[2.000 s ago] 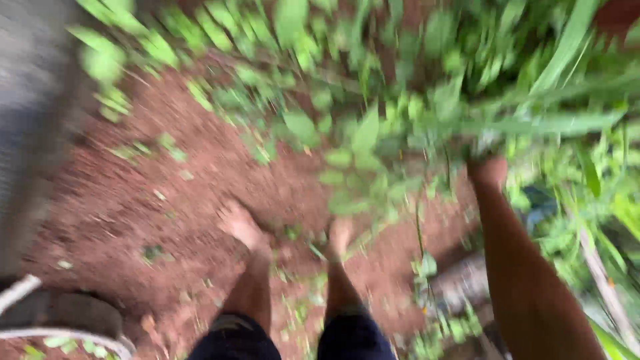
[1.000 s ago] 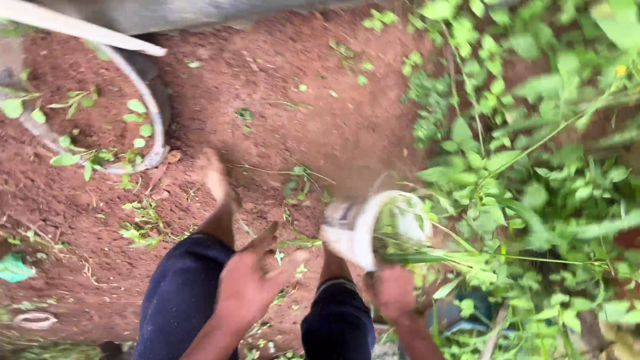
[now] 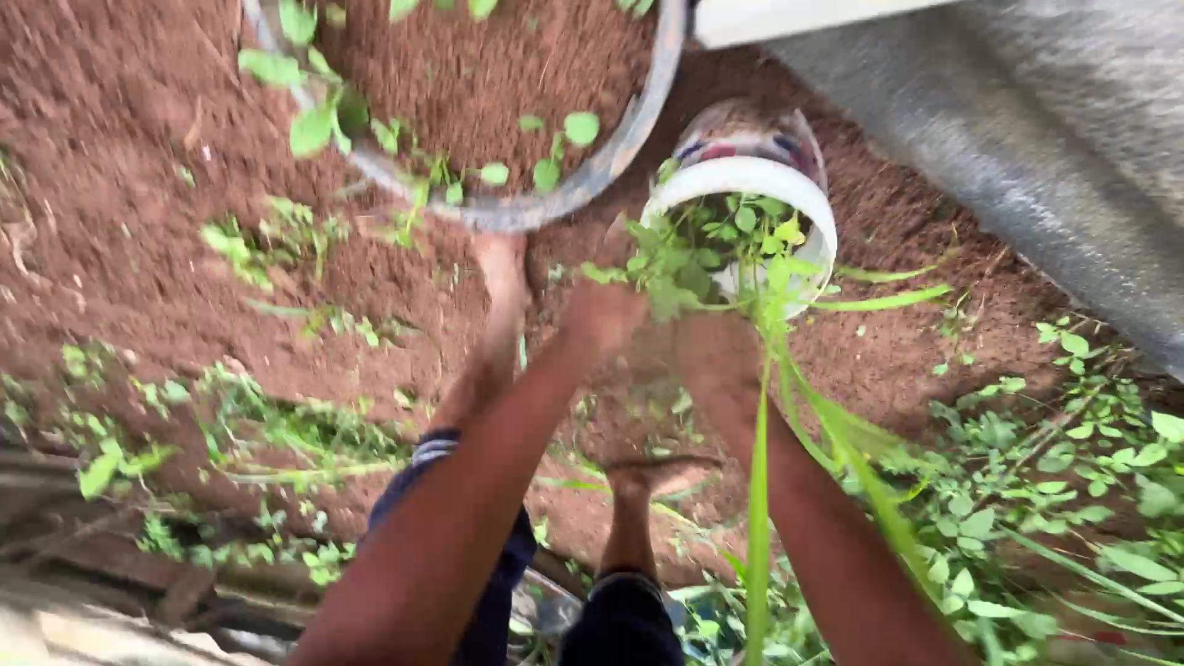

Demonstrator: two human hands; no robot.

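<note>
A white plastic bucket point(image 3: 819, 217) with coloured print lies tilted on the red soil, its mouth toward me. Green leafy weeds point(image 3: 694, 254) fill its mouth, and long grass blades point(image 3: 758, 481) hang out over the rim. My left hand point(image 3: 606, 314) is blurred at the left of the mouth, beside the leaves. Just below the rim is my right hand point(image 3: 721, 356), close to the weeds and grass. The fingers of both hands are blurred or hidden, so their grip is not clear.
A large round rim point(image 3: 518, 213) holding soil and seedlings lies above my bare foot. A grey concrete edge point(image 3: 999, 213) and a pale board point(image 3: 805, 18) stand at upper right. Low weeds point(image 3: 1064, 481) grow at lower right.
The bucket, earlier by my right hand over my leg, is now farther forward, near the round rim. Both hands have moved forward to its mouth. The view has turned strongly.
</note>
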